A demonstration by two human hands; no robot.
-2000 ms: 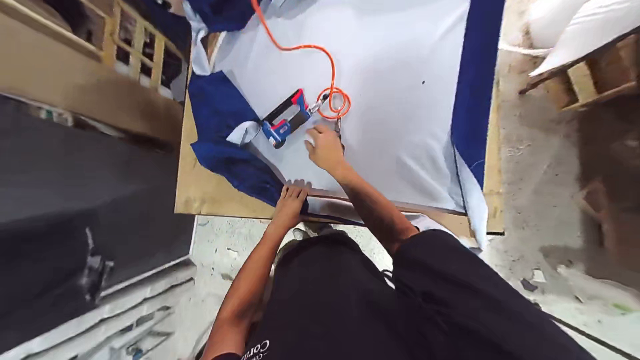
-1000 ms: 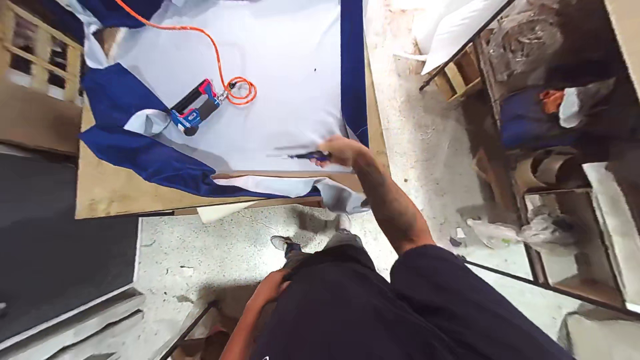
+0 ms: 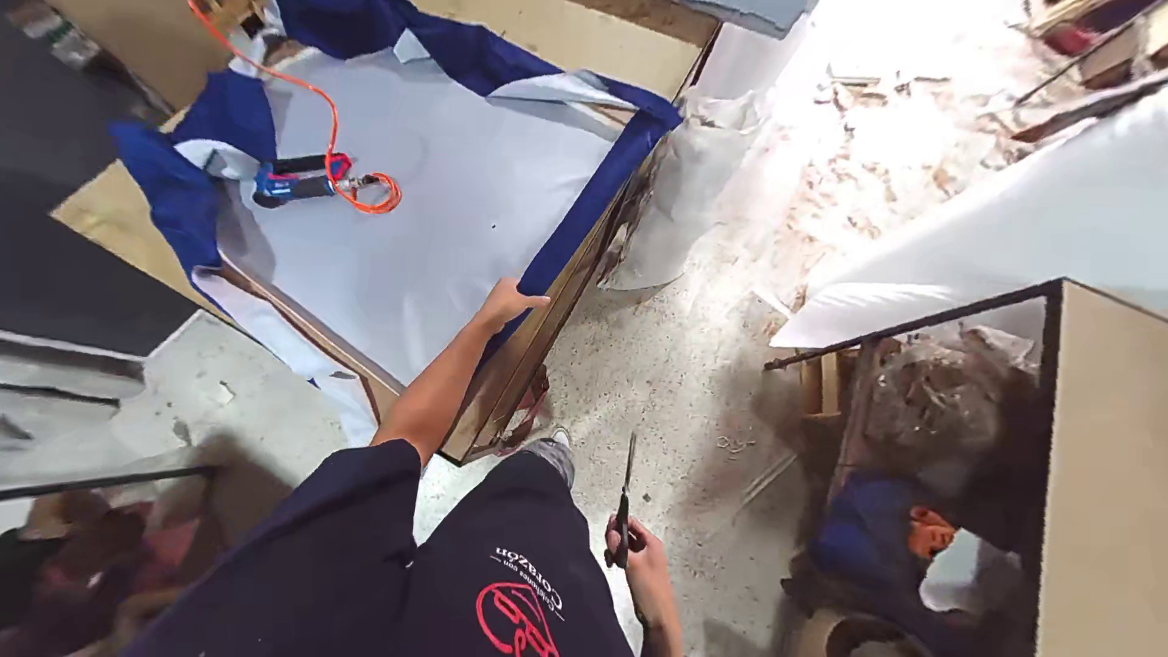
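My left hand [image 3: 513, 305] grips the blue fabric strip [image 3: 584, 214] along the right edge of a wooden frame covered with pale cloth [image 3: 438, 155]. In my right hand [image 3: 646, 566] are black-handled scissors [image 3: 626, 511], held over the floor beside my leg, blades pointing away from me. A blue and black pneumatic stapler [image 3: 306, 179] lies on the pale cloth at the left, joined to an orange coiled air hose [image 3: 376, 193]. More blue fabric [image 3: 169, 196] hangs in folds over the left corner, and its pale underside shows along the near edge.
The frame rests on a wooden worktable [image 3: 119, 214]. Plastic sheeting [image 3: 666, 219] hangs by its far right side. At the right stands a shelf unit [image 3: 1049, 438] with plastic and cloth inside. A speckled floor [image 3: 693, 365] with scraps runs between them.
The scissors, over the cloth in my right hand one second ago, are now low beside my leg. My left hand has moved onto the blue strip at the right edge. The view has turned strongly.
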